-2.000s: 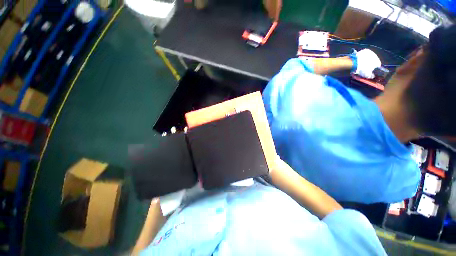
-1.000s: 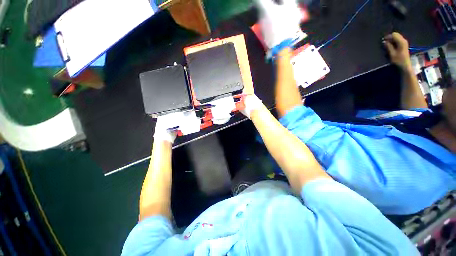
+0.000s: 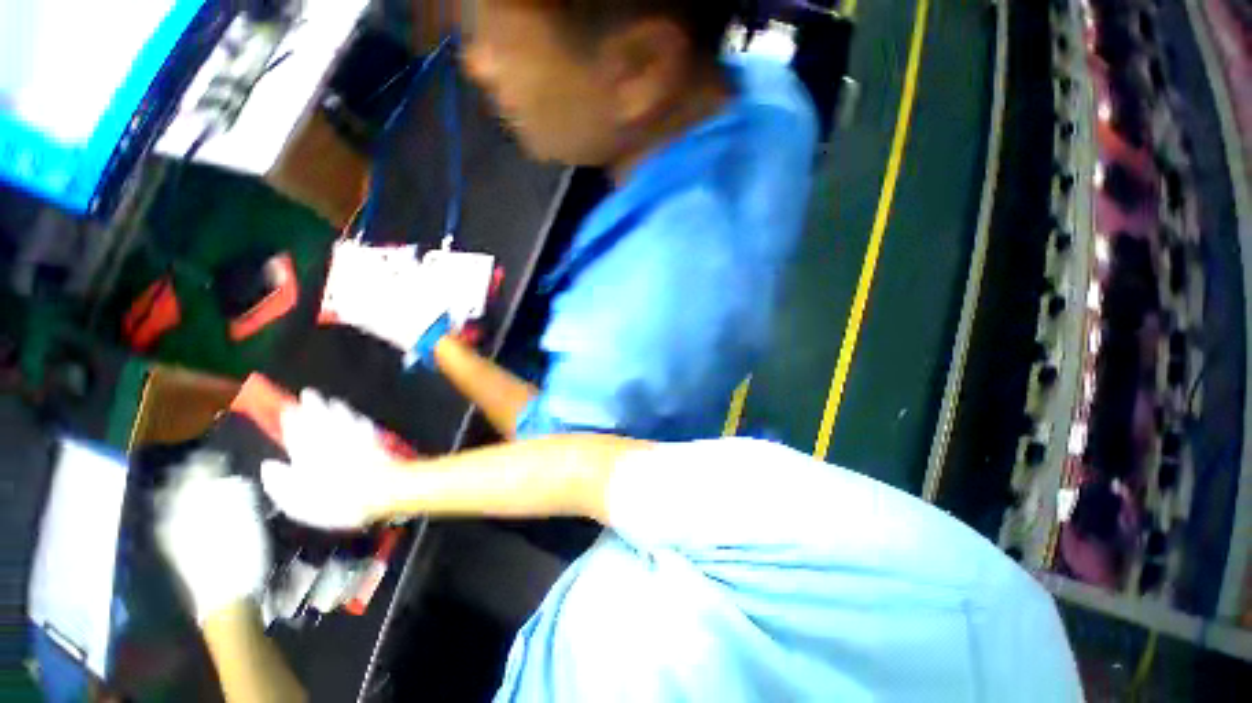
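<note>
My right hand (image 3: 330, 460), in a white glove, is over the dark bench at left, against a red-orange piece (image 3: 261, 405) that shows past its fingers. The blur hides whether it grips it. My left hand (image 3: 213, 536), also white-gloved and blurred, is lower left above the bench; its fingers cannot be made out. Several white and red units (image 3: 323, 584) lie between my hands and the bench edge. The black faces of the units do not show clearly.
A coworker in blue (image 3: 673, 261) stands close by, a gloved hand at white units (image 3: 364, 289) with blue cables. A clipboard (image 3: 76, 549) is at far left, a bright screen (image 3: 76, 83) top left. A rack (image 3: 1085, 275) with pink matting runs along the right.
The view has turned. The two black units between my hands no longer show black side up there. My hands have come apart from their side-by-side hold at the units' near edges.
</note>
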